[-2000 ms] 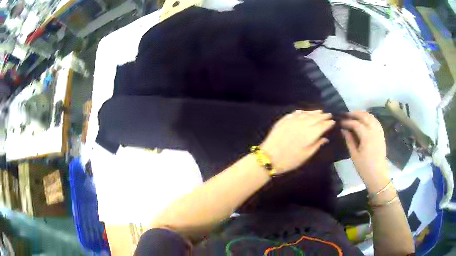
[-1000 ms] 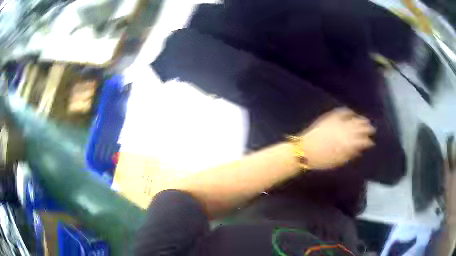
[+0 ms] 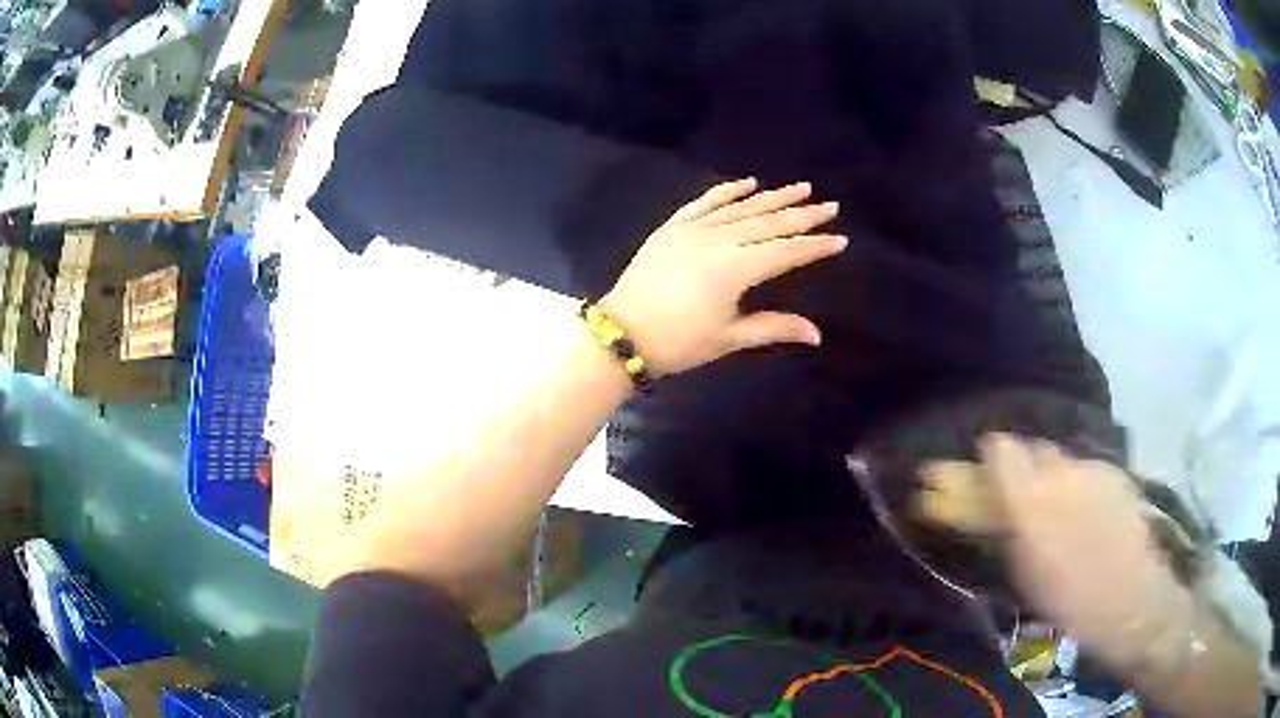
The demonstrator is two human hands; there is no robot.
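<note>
Dark garment pieces (image 3: 898,183) lie spread over the white-covered table, with a long smooth dark strip (image 3: 477,161) at their left. My left hand (image 3: 730,274) lies flat on the dark cloth with its fingers spread, palm down, holding nothing. My right hand (image 3: 1074,526) is blurred at the lower right. It is closed on the tan handle of the steam iron (image 3: 969,435), whose dark body is over the near right part of the cloth. Whether the iron touches the cloth is unclear.
A small black rectangle (image 3: 1151,105) lies at the upper right, near a dark strap with a pale tag (image 3: 1014,96). A blue plastic basket (image 3: 229,400) and cardboard (image 3: 351,498) are at the left. A sewing machine table (image 3: 134,105) stands at the upper left.
My left hand has moved left and spread its fingers on the cloth. My right hand, out of clear view a second ago, has come in with the iron. The head view has shifted.
</note>
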